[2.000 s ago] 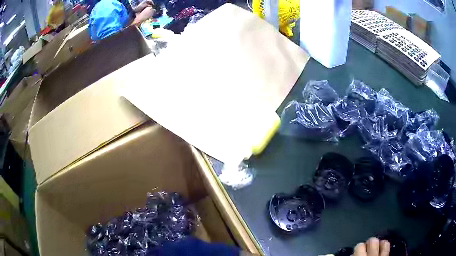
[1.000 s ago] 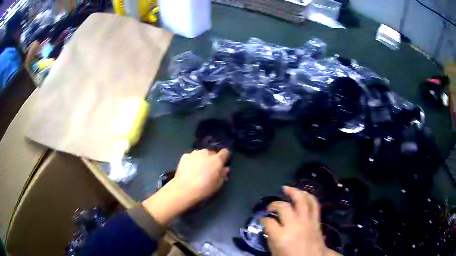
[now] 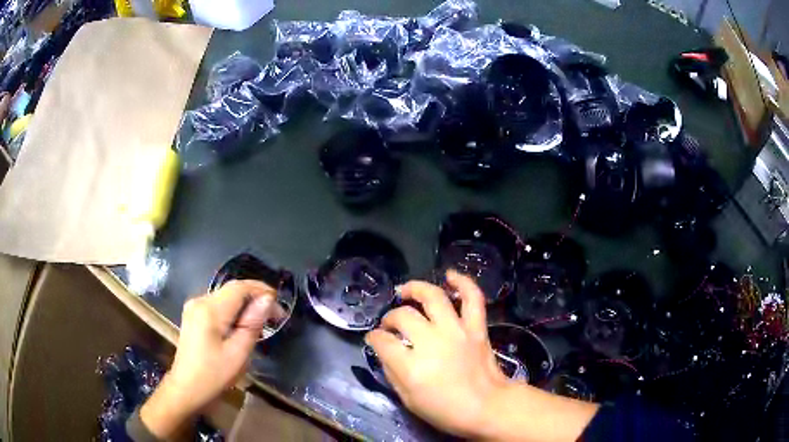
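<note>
My left hand [image 3: 212,350] is at the near left with its fingers curled on the rim of a glossy black housing [image 3: 284,289]. My right hand [image 3: 450,358] lies over another black housing [image 3: 374,367], which it mostly hides, so its exact hold is hard to see. An open black housing [image 3: 355,280] stands between my hands. More open housings [image 3: 474,250] stand in rows to the right, some with thin red wire leads [image 3: 573,216] sticking up.
Wrapped parts in clear plastic [image 3: 372,60] lie at the back. Black vented covers [image 3: 610,168] are piled at the right. Red wires [image 3: 766,319] lie at the far right. Brown cardboard [image 3: 104,112], a yellow-handled tool [image 3: 163,190] and an open box [image 3: 69,345] are at the left.
The view has swung right. Both hands have come into view; my left hand has moved from a housing farther back to one at the near left edge. The housings now stand closer to a row.
</note>
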